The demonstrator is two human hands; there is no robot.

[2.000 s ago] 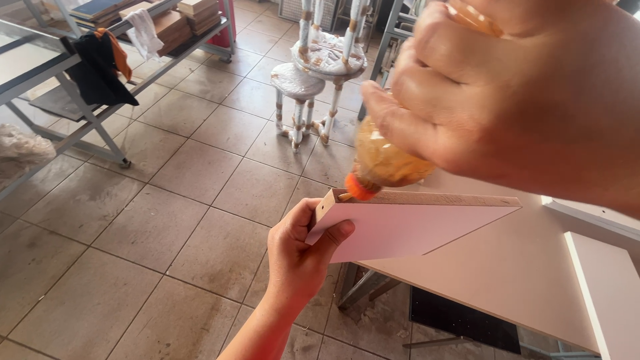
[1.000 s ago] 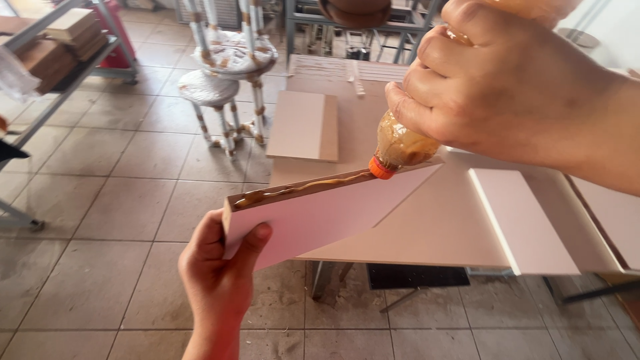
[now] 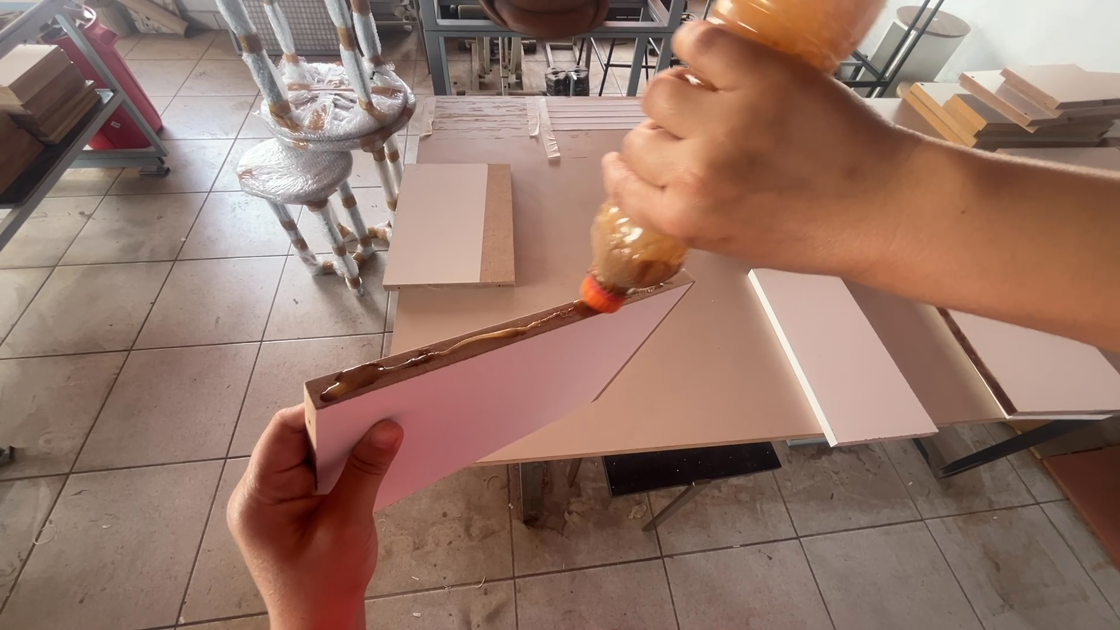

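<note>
My left hand grips the near left end of a white-faced board, its thumb on the white face and its long narrow edge turned up. A bead of amber glue runs along that raw brown edge. My right hand is closed around a clear plastic bottle of amber glue, held tipped down. The bottle's orange cap meets the board's upper edge toward the far right end. The fingers hide the bottle's middle.
On the worktable lie a partly white board, a white panel and another panel with a dark edge. Boards are stacked at the back right. Wrapped stools stand left of the table, and a black-topped stool is beneath its front edge.
The bottle has moved along the board's edge from near the left-hand end toward the far end. A line of glue now shows behind it. The view has swung right.
</note>
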